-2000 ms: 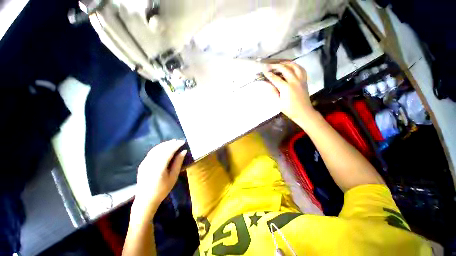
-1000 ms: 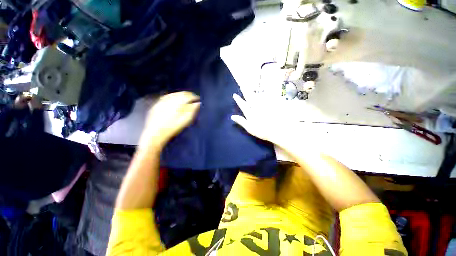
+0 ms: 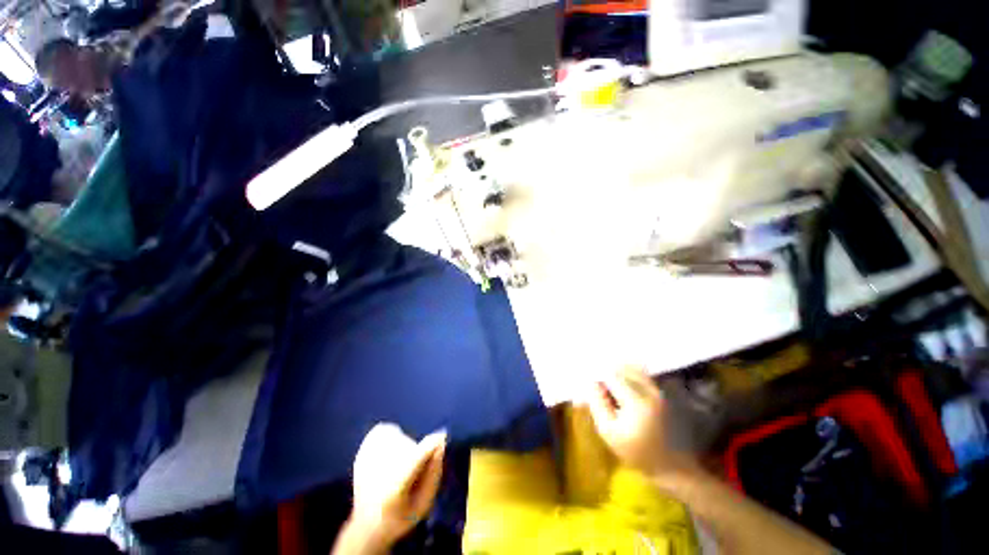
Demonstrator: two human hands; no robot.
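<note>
The navy fabric panel (image 3: 380,363) lies flat on the table left of the sewing machine, its upper right edge by the needle area (image 3: 501,260). Its front edge hangs over the table edge towards my lap. My left hand (image 3: 396,482) is at this front edge, thumb and fingers closed on the cloth. My right hand (image 3: 640,423) is blurred, right of the panel by the table's front edge, with curled fingers; whether it holds anything cannot be told. Scissors with reddish handles (image 3: 721,266) lie on the machine bed.
A heap of dark garments (image 3: 179,314) lies at left. A white lamp on a bent stem (image 3: 302,165) hangs over the cloth. The pale machine head (image 3: 672,152) spans the back. A red-rimmed basket (image 3: 857,417) is below the table at right. A dark flat object (image 3: 868,233) lies far right.
The view has swung. My left hand has moved from on top of the panel to its front edge. My right hand has left the panel and is to its right.
</note>
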